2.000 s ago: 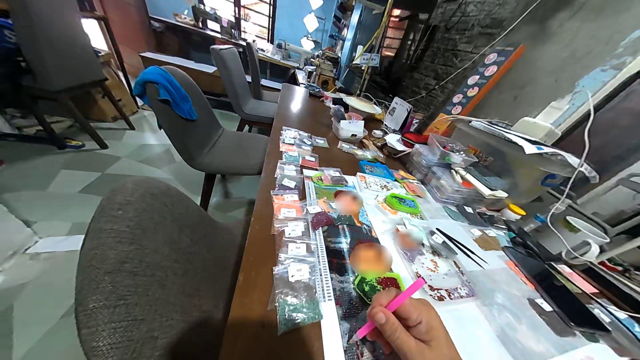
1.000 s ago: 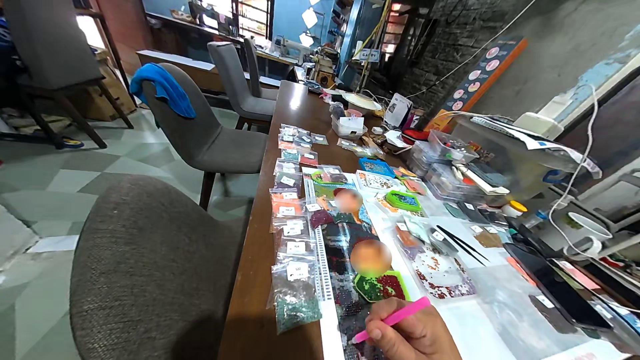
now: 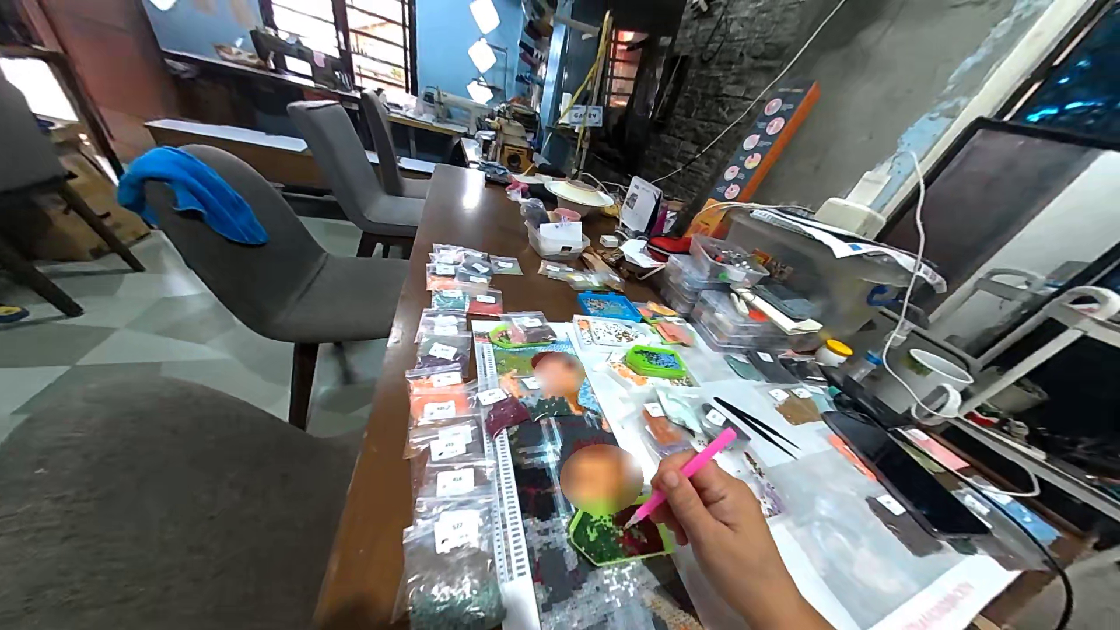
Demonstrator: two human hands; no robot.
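My right hand [image 3: 722, 525] grips a pink diamond-painting pen [image 3: 691, 468], its tip over a green plastic tray [image 3: 617, 547] of dark green and dark red beads. This tray rests on a partly covered diamond-painting canvas [image 3: 560, 477]. A dark red bead packet [image 3: 506, 413] lies across the canvas's left edge. Labelled zip bags of beads [image 3: 451, 542] line its left side. Farther back are a green tray of blue beads [image 3: 656, 361] and a blue tray [image 3: 609, 306]. Black tweezers [image 3: 757, 426] lie right of the canvas. My left hand is out of view.
A black phone [image 3: 906, 472] lies at the right of the wooden table [image 3: 376, 490]. Stacked clear containers [image 3: 735, 315] and a white mug [image 3: 936, 381] stand behind. Grey chairs [image 3: 289, 289] line the left side. A white cable [image 3: 914, 262] hangs at the right.
My right hand has moved the pen from the lower part of the canvas to the green tray of green and red beads.
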